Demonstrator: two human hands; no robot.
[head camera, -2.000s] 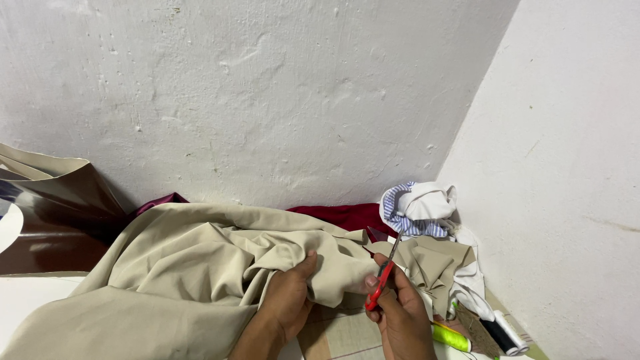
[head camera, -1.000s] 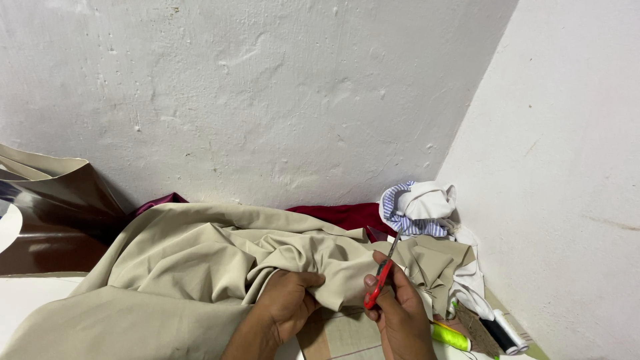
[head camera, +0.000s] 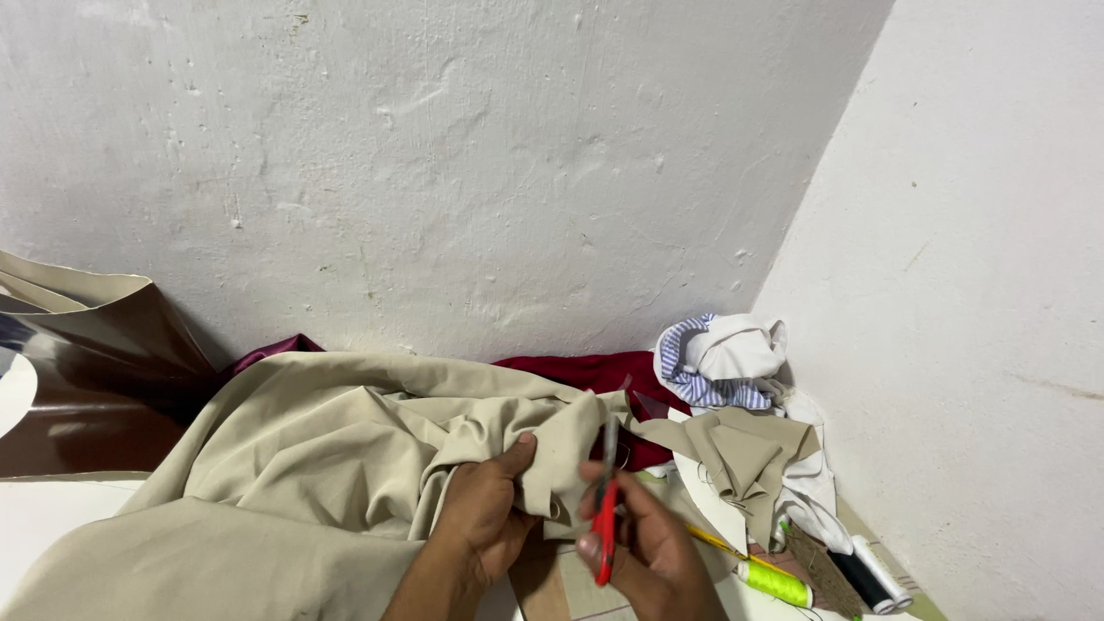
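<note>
A large beige cloth (head camera: 328, 457) lies bunched across the left and middle of the view. My left hand (head camera: 487, 509) grips its folds near the right end, with the thumb on top. Just to the right, my right hand (head camera: 642, 543) holds small scissors with red handles (head camera: 606, 535), the blades pointing up beside the cloth's edge. The blades are blurred, so whether they are apart cannot be told. A smaller beige cloth piece (head camera: 742, 457) lies to the right of the scissors.
Dark red fabric (head camera: 586, 371) and a white and blue-striped cloth bundle (head camera: 724, 358) lie against the wall. Neon-yellow (head camera: 774, 585), black (head camera: 858, 580) and white thread spools (head camera: 881, 571) sit at lower right, near a yellow pencil-like stick (head camera: 711, 539). A folded brown glossy sheet (head camera: 103, 379) stands at left.
The cloth's right end has been drawn up and left, and more dark red fabric shows behind the scissors. My left hand still grips the cloth; my right hand still holds the scissors.
</note>
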